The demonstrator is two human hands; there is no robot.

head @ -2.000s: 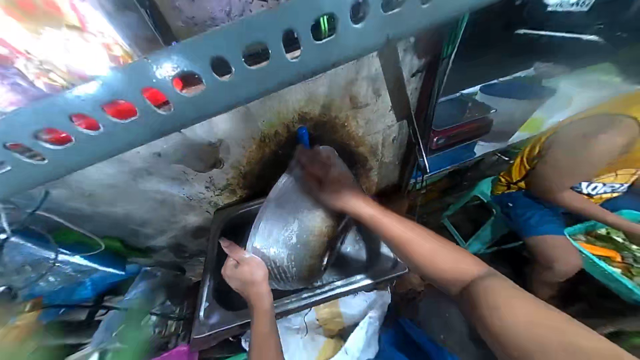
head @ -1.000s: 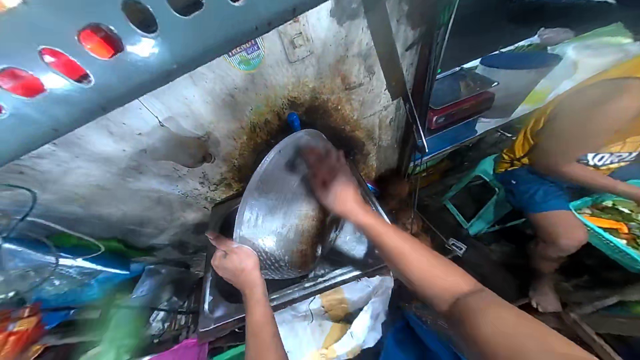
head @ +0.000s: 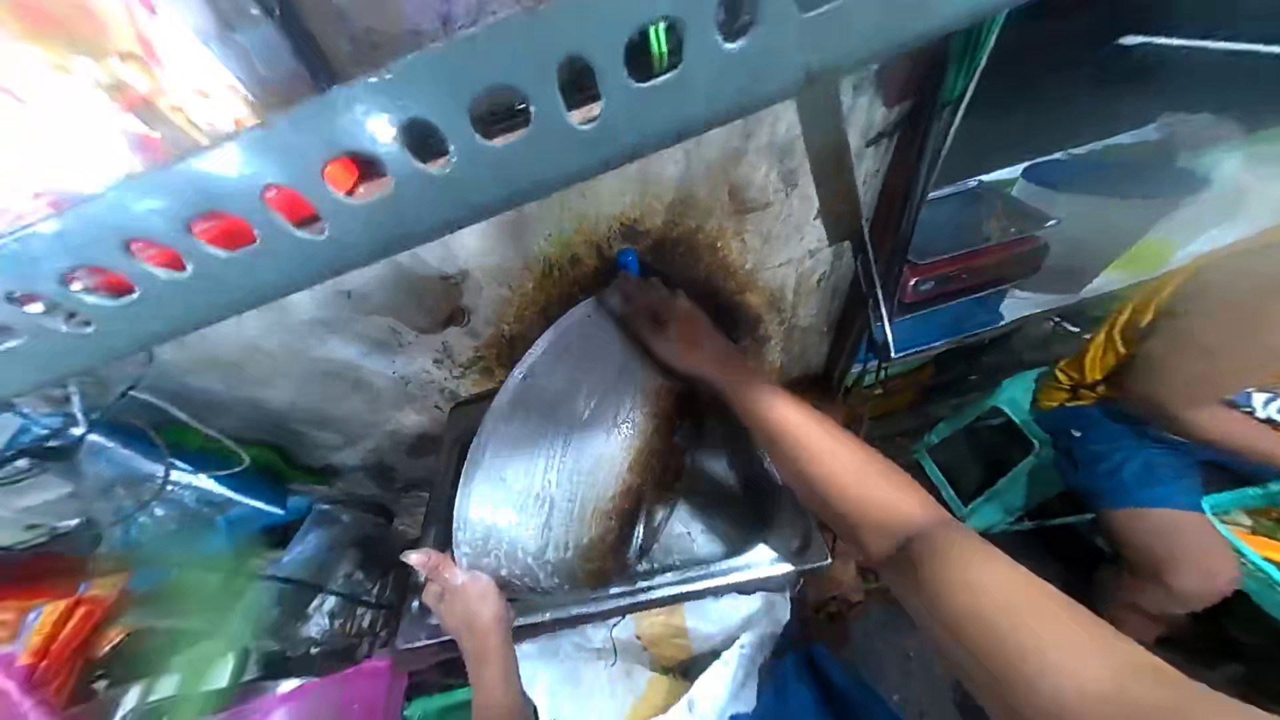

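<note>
A large, wet metal pot [head: 560,440] with brown stains lies tilted in a metal sink [head: 700,582] against the wall. My left hand [head: 465,600] grips its rim at the lower left. Near the pot's upper edge is my right hand [head: 665,325], just below a blue tap handle [head: 628,262]; its fingers lie on or close to the metal. Whether something is under the right palm cannot be seen.
A perforated grey metal bar [head: 540,110] crosses above the sink. At right a person in blue shorts [head: 1130,450] sits by a teal basket [head: 1225,545] and a teal plastic stool [head: 985,460]. Plastic bags [head: 180,480] lie at left.
My right hand has moved up from the pot's side to its upper edge by the blue tap handle. My left hand stays at the lower left rim.
</note>
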